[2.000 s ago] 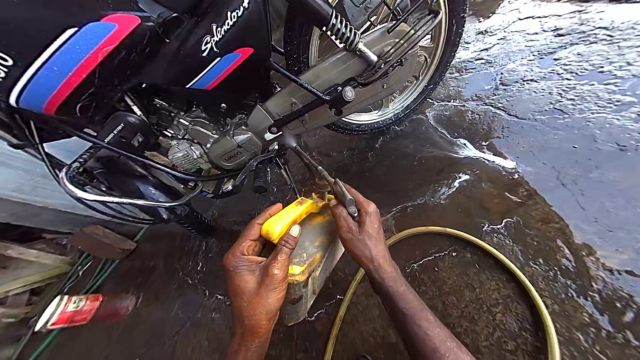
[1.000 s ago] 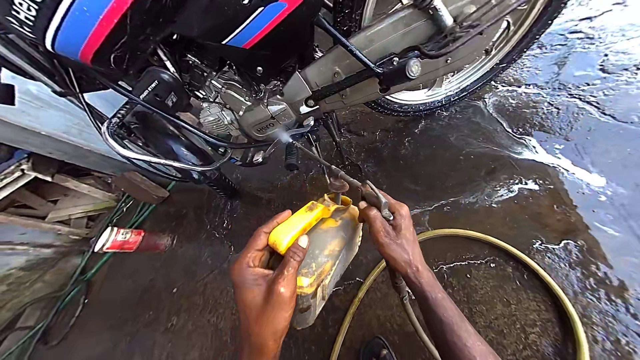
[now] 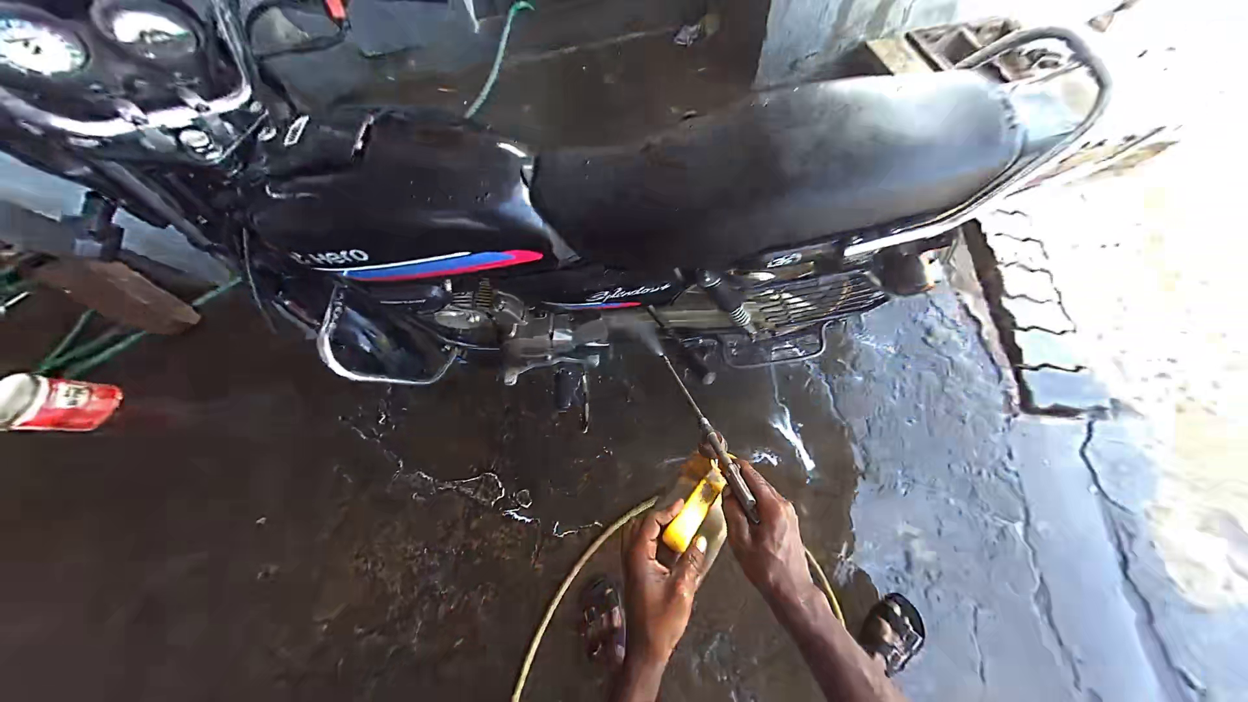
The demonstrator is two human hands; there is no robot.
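My left hand [image 3: 665, 585] grips the yellow handle [image 3: 694, 512] of a translucent plastic container, which is partly hidden behind both hands. My right hand [image 3: 770, 526] is closed on a metal spray gun [image 3: 726, 468] that sits against the container's top. The gun's thin lance points up and left, and a fine spray [image 3: 639, 331] leaves its tip toward the lower side of a black Hero motorcycle [image 3: 409, 210], near the engine [image 3: 551, 341] and footrest. The motorcycle's long black seat [image 3: 780, 166] faces up.
A yellowish hose [image 3: 565, 585] curves over the wet floor around my sandalled feet [image 3: 892, 629]. At the far left lie a red and white container [image 3: 68, 403], green cord [image 3: 117, 346] and a wooden piece [image 3: 122, 292]. Grooved paving [image 3: 1033, 292] lies beyond the motorcycle's rear.
The view has shifted widely, now showing the seat and handlebar area. The lance, earlier aimed at the engine, now sprays farther toward the motorcycle's rear. Both hands keep their holds.
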